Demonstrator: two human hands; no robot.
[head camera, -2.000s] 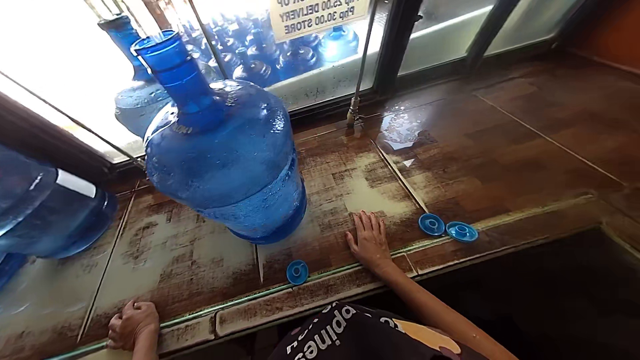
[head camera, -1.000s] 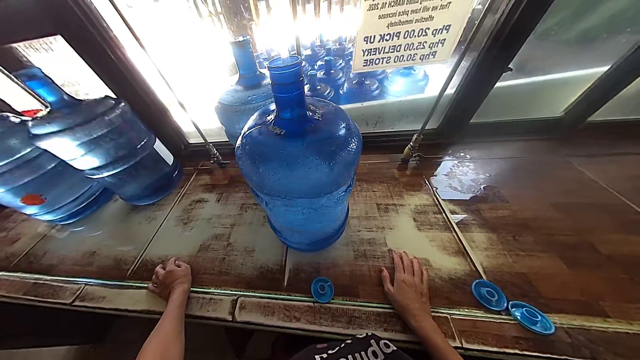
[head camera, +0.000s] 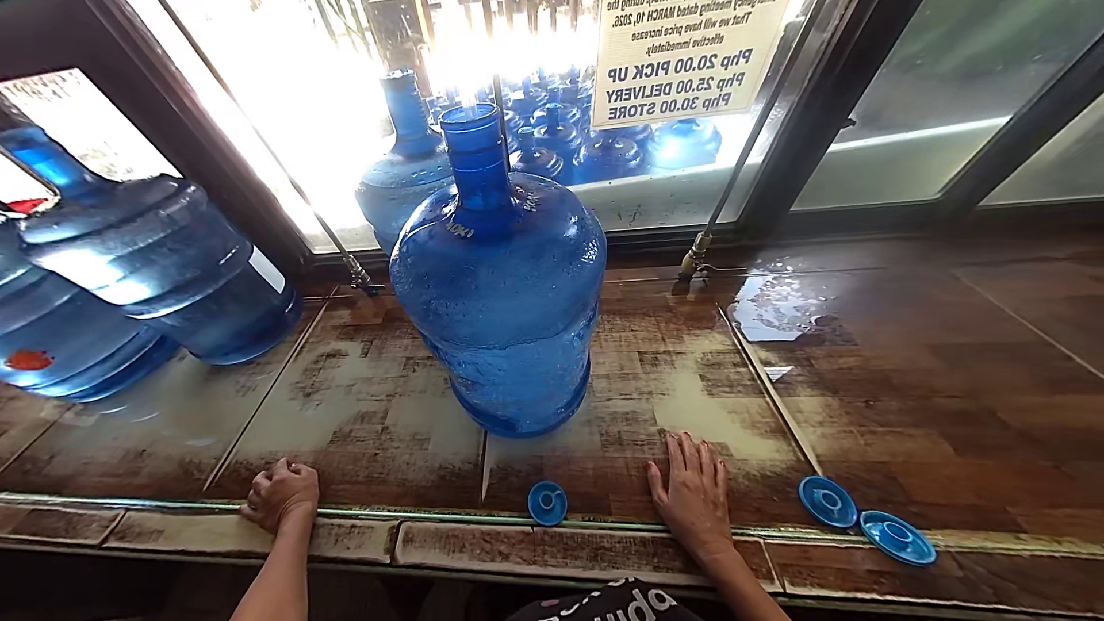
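Observation:
A large blue water jug (head camera: 509, 293) stands upright and uncapped on the worn tiled counter, between and beyond my hands. My left hand (head camera: 283, 496) rests near the counter's front edge with its fingers curled in, holding nothing visible. Flat on the counter, fingers apart, lies my right hand (head camera: 693, 492), nearest to a blue plastic cap (head camera: 548, 503) on its left. To its right are two more blue caps, one (head camera: 828, 501) touching or nearly touching the other (head camera: 897, 537). Neither hand touches the jug.
Two blue jugs (head camera: 164, 259) stand at the left. Another jug (head camera: 405, 164) is behind the middle one, near the window. Thin rods with metal fittings (head camera: 694, 256) reach the counter's back. A printed sign (head camera: 681, 60) hangs on the glass, with many jugs beyond. Water (head camera: 780, 302) pools at the right.
The view has swung left, bringing more of the left jugs into sight. Both hands stay on the counter by its front edge, and the middle jug and caps keep their places.

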